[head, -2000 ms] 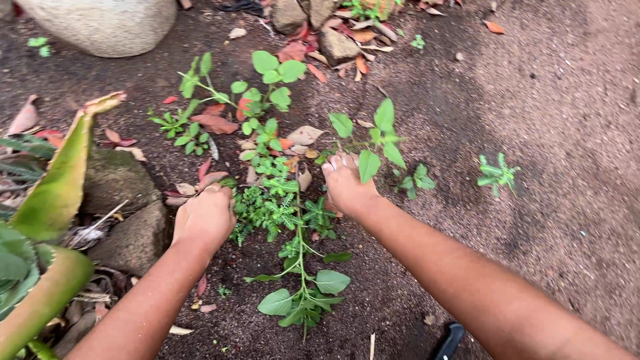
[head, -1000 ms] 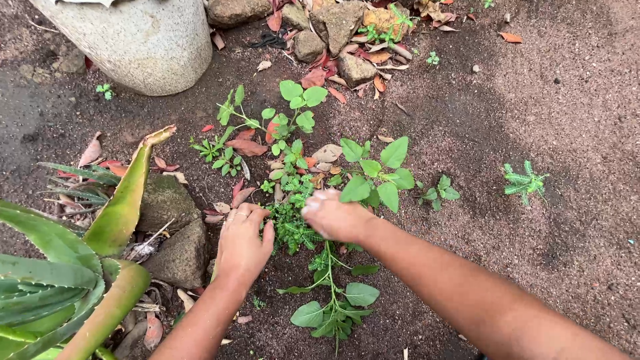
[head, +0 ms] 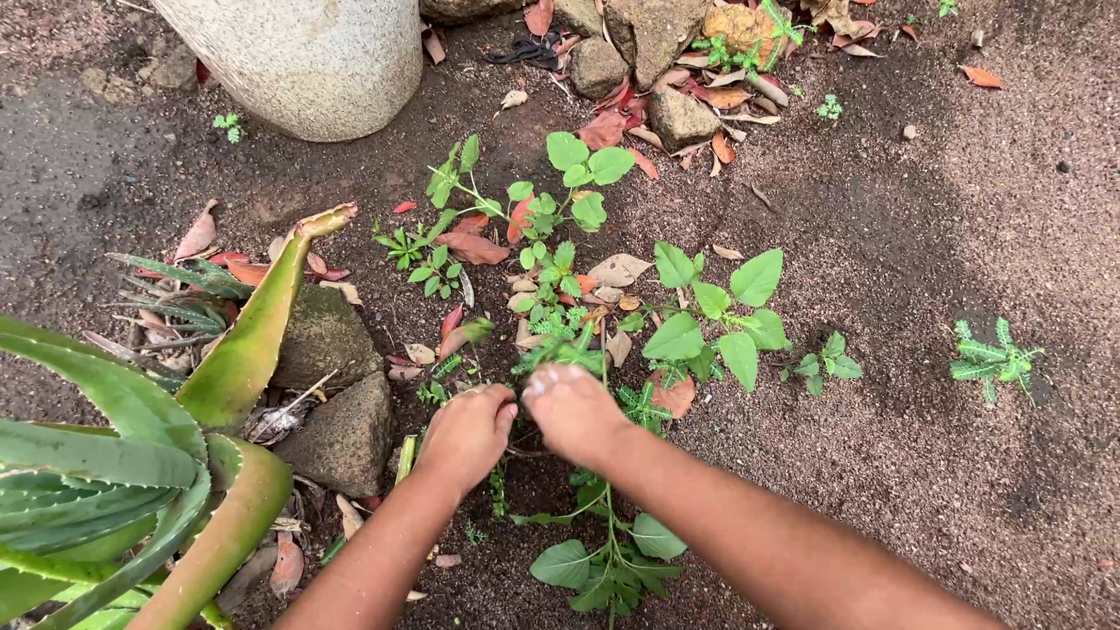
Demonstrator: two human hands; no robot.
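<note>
My left hand (head: pixel 468 430) is low over the dark soil, fingers curled beside a small green sprig; what its fingertips hold is hidden. Close on its right, my right hand (head: pixel 573 411) is closed on feathery green weeds (head: pixel 560 352), slightly blurred. A long-stemmed leafy plant (head: pixel 608 560) lies on the soil below my right wrist. Broad-leaved weeds (head: pixel 713 319) grow to the right of the hands, and more leafy weeds (head: pixel 542 206) stand beyond them among fallen leaves.
A spiny aloe (head: pixel 105 472) spreads at the left, beside rough stones (head: pixel 346 437). A speckled stone-like pot (head: pixel 324 70) stands at the upper left. More rocks (head: pixel 682 118) and dry leaves lie at the top. Small seedlings (head: pixel 993 360) grow in the soil at right.
My hands, apart two seconds ago, are now close together over the weeds. The black-handled object at the bottom edge earlier is out of view. The view has shifted.
</note>
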